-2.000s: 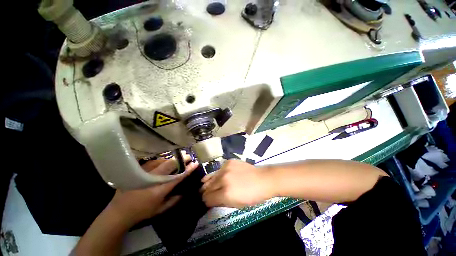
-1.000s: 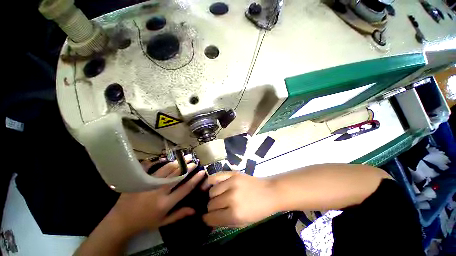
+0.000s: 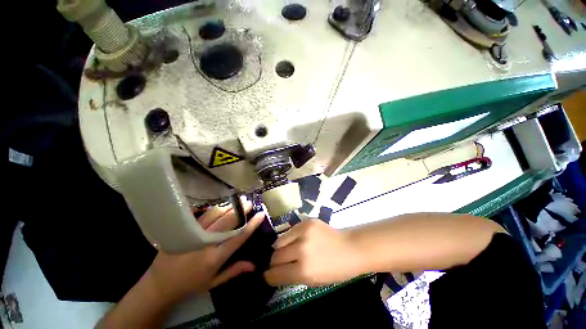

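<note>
The black garment piece (image 3: 241,289) lies under the sewing machine head (image 3: 218,96) and hangs over the table's front edge. My left hand (image 3: 202,257) lies on the cloth, its fingertips beside the presser foot area (image 3: 257,205), partly hidden by the pale rounded loop (image 3: 151,205). My right hand (image 3: 310,254) has its fingers bent onto the cloth's right edge, just right of the presser foot. Small dark cut pieces (image 3: 344,191) lie loose on the white bed right of the needle area. The needle itself cannot be made out.
Red-and-black snips (image 3: 464,168) lie on the table at right, beyond the green-framed display panel (image 3: 437,136). A blue scrap bin (image 3: 568,254) with white scraps stands at lower right. Black cloth (image 3: 77,244) covers the left side. A ribbed knob (image 3: 106,35) stands on the head.
Compared with two seconds ago, my right hand and the cloth sit slightly lower, towards me. My left thumb is spread lower on the cloth. The whole view has shifted slightly.
</note>
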